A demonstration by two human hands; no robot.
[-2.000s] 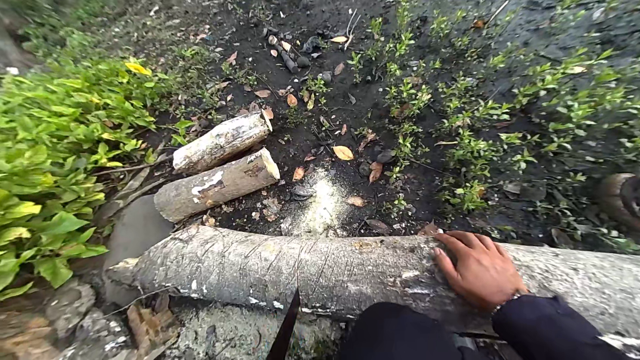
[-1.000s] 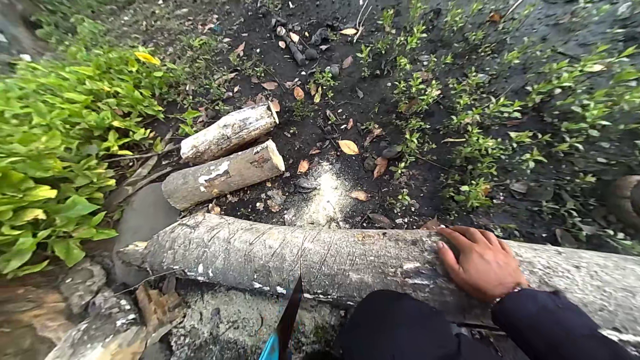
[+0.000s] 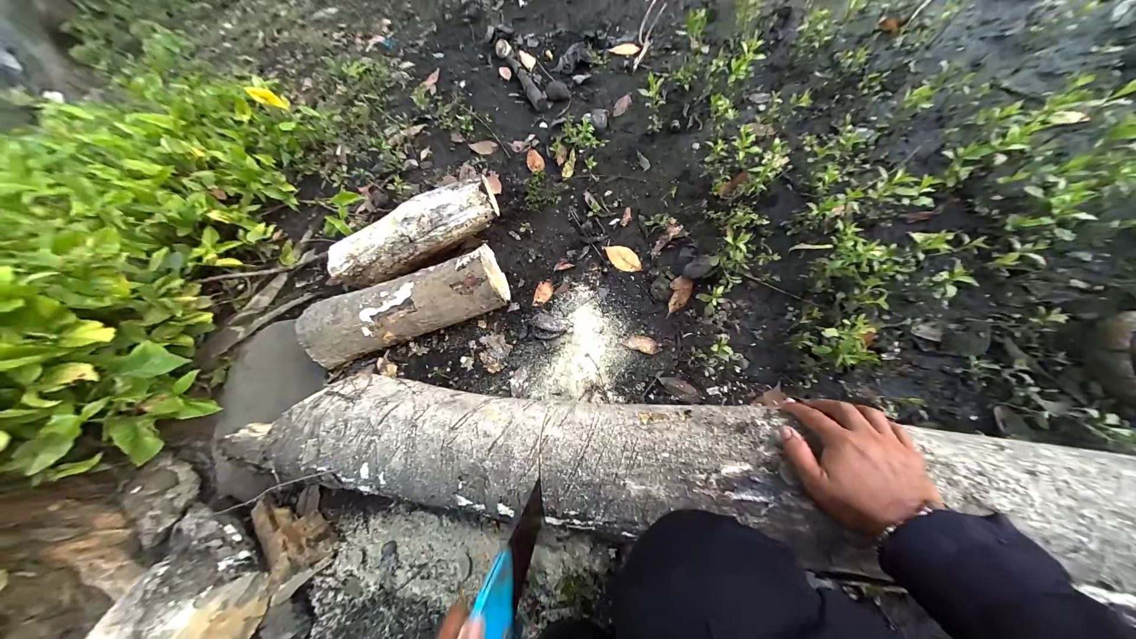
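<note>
A thick grey-barked log (image 3: 657,444) lies across the view. My right hand (image 3: 856,466) rests on top of it at the right, palm down, fingers spread over the far side. My left hand (image 3: 461,624), mostly cut off by the bottom edge, grips the blue handle (image 3: 495,599) of a handsaw. The dark saw blade (image 3: 529,532) stands edge-on against the log's near side, in line with a thin dark cut (image 3: 541,444) across the bark. How deep the blade sits is hidden. Pale sawdust (image 3: 581,355) is heaped on the soil just beyond.
Two short cut log pieces (image 3: 413,231) (image 3: 404,306) lie side by side beyond the log's left end. Leafy green plants (image 3: 115,248) grow at left, small weeds (image 3: 843,248) at right. Rocks (image 3: 160,497) and broken wood (image 3: 293,532) lie at lower left. My dark-clothed knee (image 3: 710,577) is against the log.
The saw has moved forward, away from me: first only its blade showed, then the blue handle, and now my left fingers too. My right hand has stayed in place on the log.
</note>
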